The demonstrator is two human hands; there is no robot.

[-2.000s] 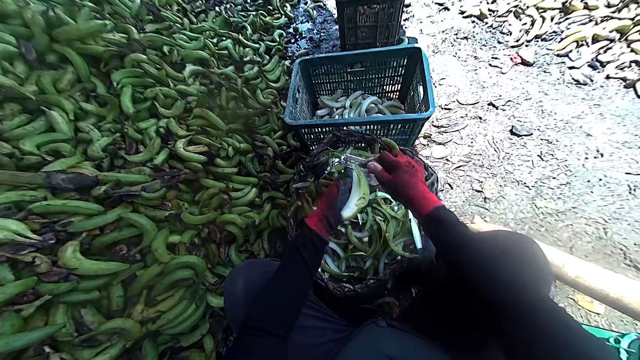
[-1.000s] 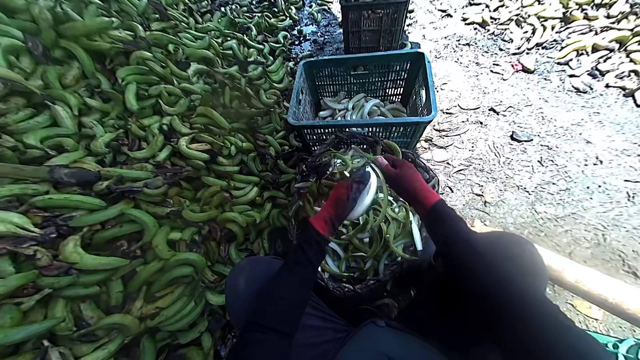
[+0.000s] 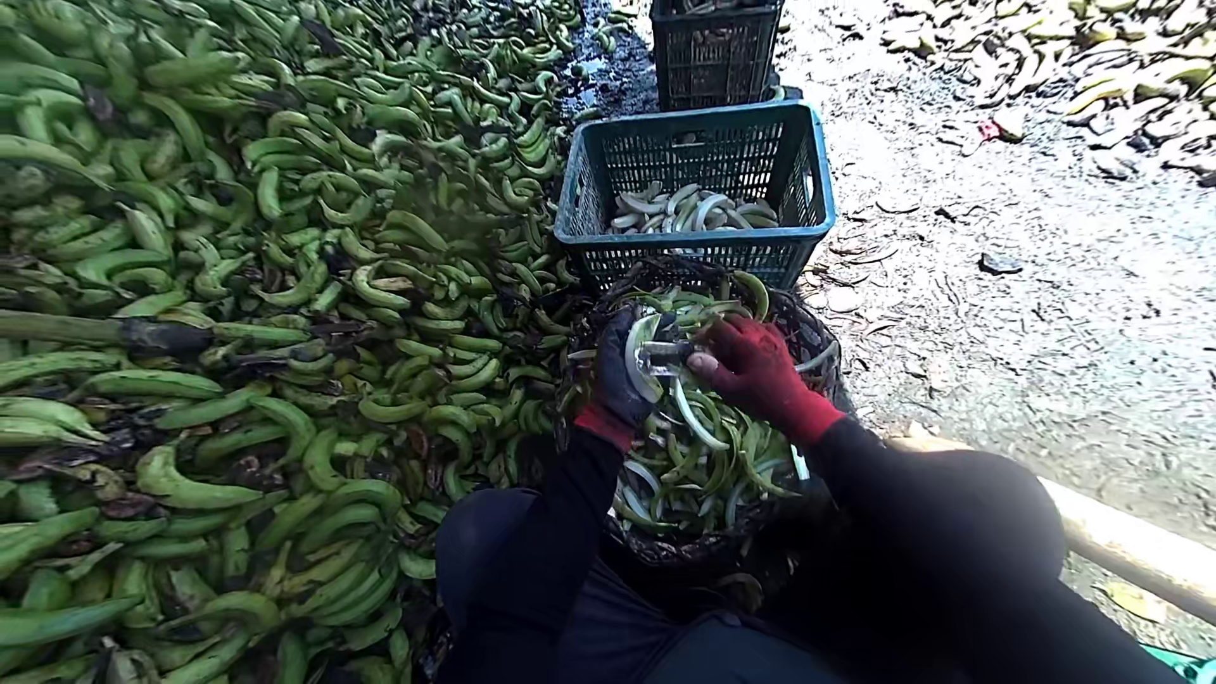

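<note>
My left hand (image 3: 619,366), in a dark glove with a red cuff, holds a partly peeled green plantain (image 3: 642,359) over a round dark basket (image 3: 825,332). Gloved in red, with the thumb bare, my right hand (image 3: 746,366) grips the handle of a small peeler (image 3: 670,351), its metal end against the plantain. Green and pale strips of peel (image 3: 731,456) fill the basket below both hands. Just beyond it, peeled plantains (image 3: 693,211) lie in a green plastic crate (image 3: 698,237).
Heaped green plantains (image 3: 190,385) cover the ground on the left. Another crate (image 3: 714,57) stands behind the near one. A pale pole (image 3: 1121,546) lies at the right beside my knee, and discarded peels (image 3: 1130,71) are spread at the far right.
One second ago the plantain was between both hands with its white flesh showing. Now my left hand has it at the left, and the peeler shows plainly in my right hand.
</note>
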